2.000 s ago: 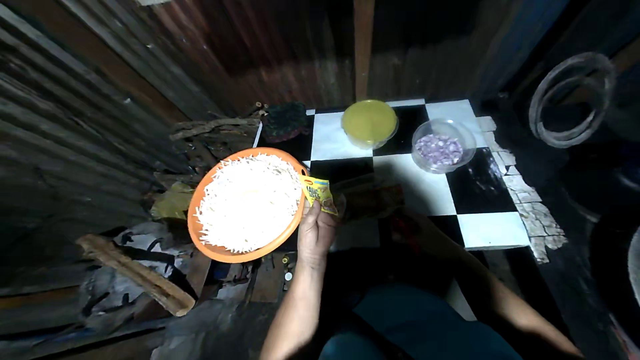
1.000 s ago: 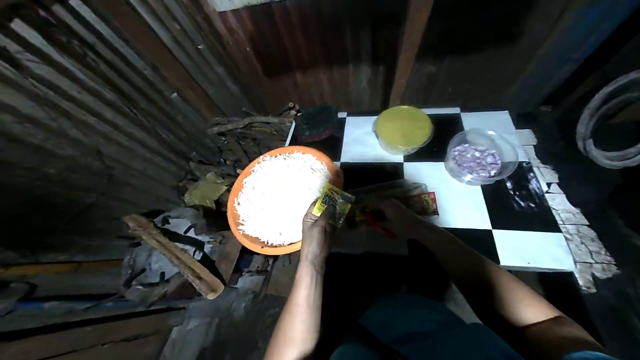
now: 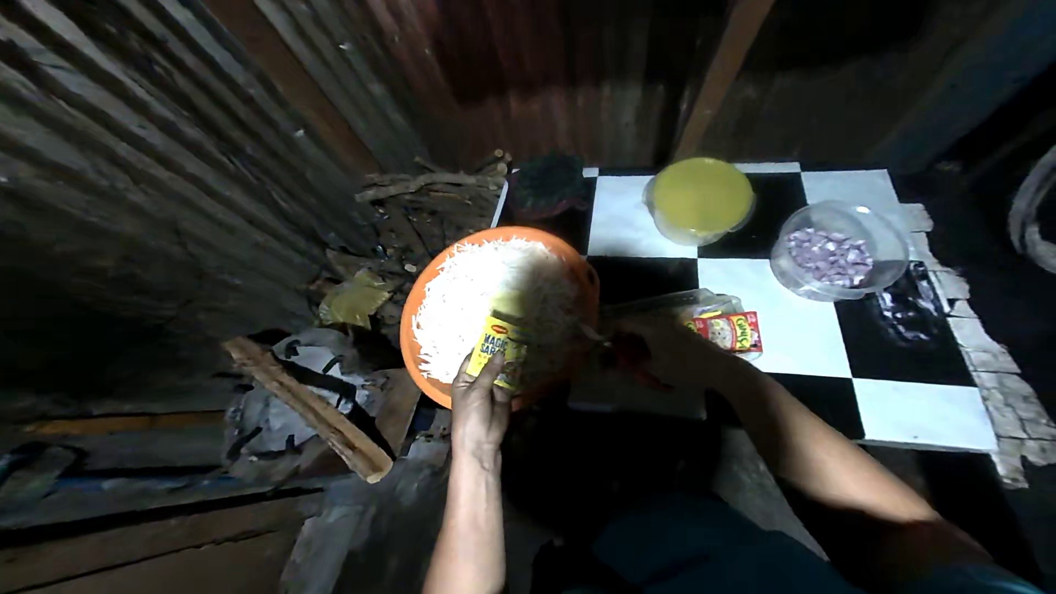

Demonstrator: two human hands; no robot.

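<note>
My left hand (image 3: pixel 481 396) pinches a yellow Maggi seasoning sachet (image 3: pixel 497 351) upright above the near part of an orange plastic basin (image 3: pixel 418 375). White shredded food (image 3: pixel 462 289) fills the basin. In shadow at the basin's right, my right hand (image 3: pixel 660 351) is closed around red-handled scissors (image 3: pixel 631 355), whose tip points toward the basin. Just beyond that hand, a red seasoning packet (image 3: pixel 730 332) lies on a clear plastic container or wrapper (image 3: pixel 701 304), which my forearm partly hides.
On the black-and-white checkered tabletop (image 3: pixel 771 313) stand a yellow-lidded tub (image 3: pixel 701 198) and a clear tub (image 3: pixel 883 252) of chopped purple onion (image 3: pixel 829 257). A dark green item (image 3: pixel 549 183) lies at the back left. Firewood (image 3: pixel 309 408) and sticks (image 3: pixel 429 181) lie left, beside corrugated metal walls.
The sachet has moved from the basin's right edge to over its near part. My right hand and the scissors have come nearer the basin. The view has shifted somewhat.
</note>
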